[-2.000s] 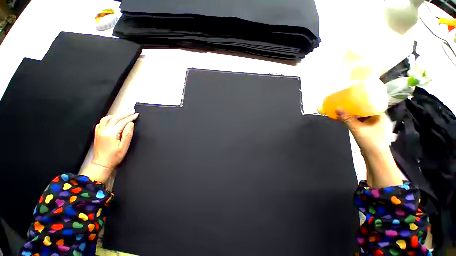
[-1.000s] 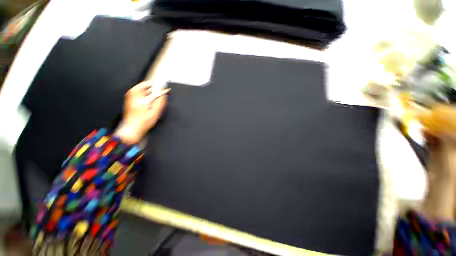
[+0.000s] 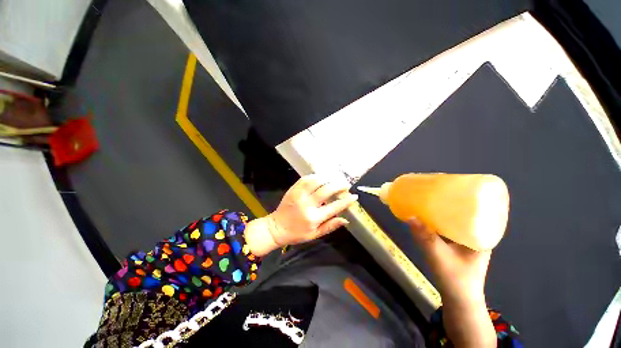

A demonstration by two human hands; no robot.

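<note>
The black cut panel [image 3: 504, 149] lies on the pale work board [image 3: 402, 112], its stepped edge at the upper right. My right hand [image 3: 453, 255] holds the orange-yellow glue bottle [image 3: 456, 204] on its side over the panel. The bottle's thin nozzle points left, at the panel's near-left corner. My left hand [image 3: 310, 211] is at that corner, fingers loosely spread with the fingertips at the board's edge, close to the nozzle tip. Whether the nozzle touches the panel cannot be told. A thin pale line runs along the panel's left and stepped edges.
Another black panel [image 3: 327, 61] lies beyond the board and overhangs the table. Black material [image 3: 572, 41] is at the upper right. The grey floor [image 3: 136, 136] has a yellow line [image 3: 212, 158]. A red object [image 3: 73, 141] is at far left. The grey apron [image 3: 340, 272] is below the board's edge.
The view has swung left and turned towards the panel's near-left corner. My right hand has come from the right side to this corner with the bottle. My left hand has moved down to it.
</note>
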